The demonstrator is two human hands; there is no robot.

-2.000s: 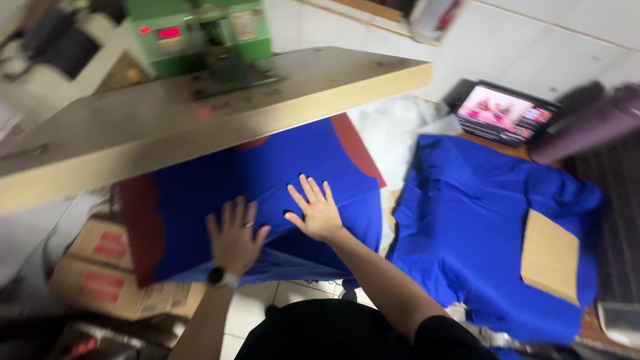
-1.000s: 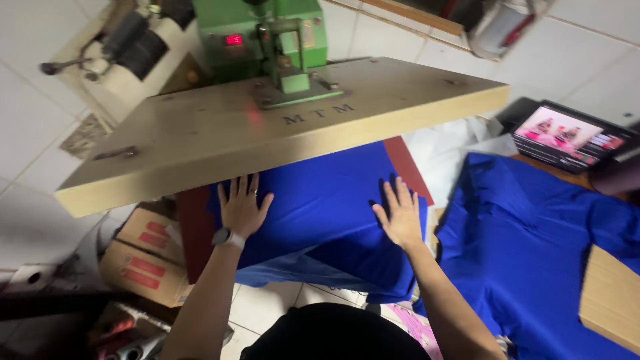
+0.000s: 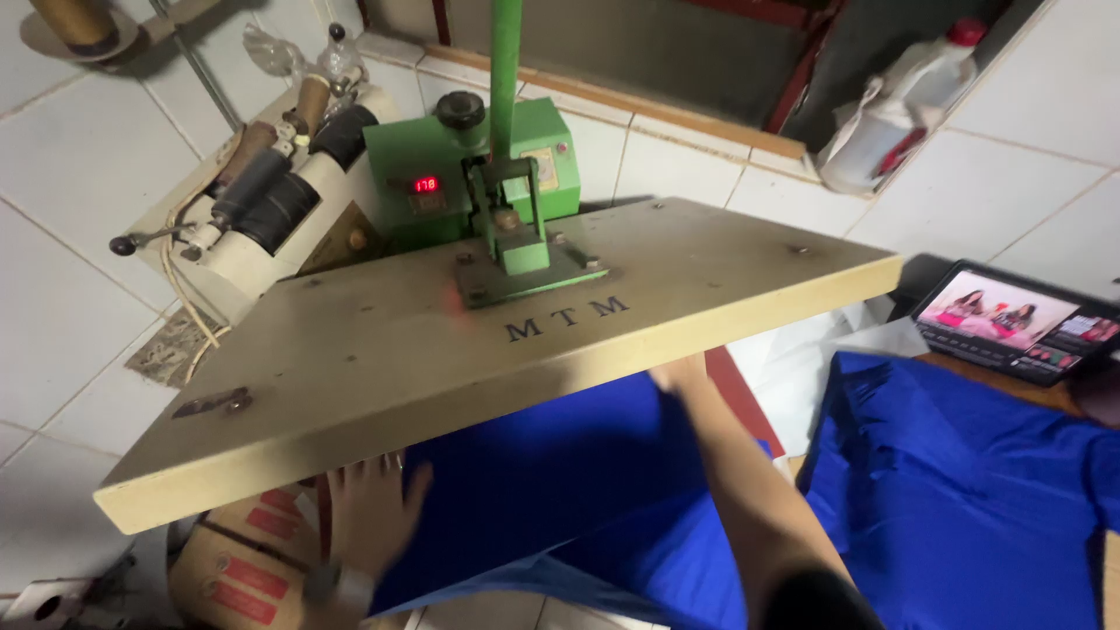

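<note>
Blue fabric (image 3: 560,455) lies over the red lower platen (image 3: 742,398) of a heat press, beneath its raised beige upper plate (image 3: 420,350). My left hand (image 3: 372,507) rests at the left edge of the fabric, its fingertips partly hidden under the plate edge and nothing seen gripped in it. Under the plate's front edge reaches my right hand (image 3: 681,372), near the fabric's right side; the plate hides its fingers. The green press head (image 3: 472,166) with a lit red display stands behind the plate.
More blue fabric (image 3: 954,499) is piled on the right, below a tablet (image 3: 1015,319) with a lit screen. Cardboard boxes (image 3: 236,569) stand at lower left. A second beige machine (image 3: 262,192) is at upper left, and a plastic bottle (image 3: 910,105) sits on the ledge.
My right hand has moved forward, in under the upper plate. My left hand has shifted to the fabric's left edge. The view has turned up toward the press.
</note>
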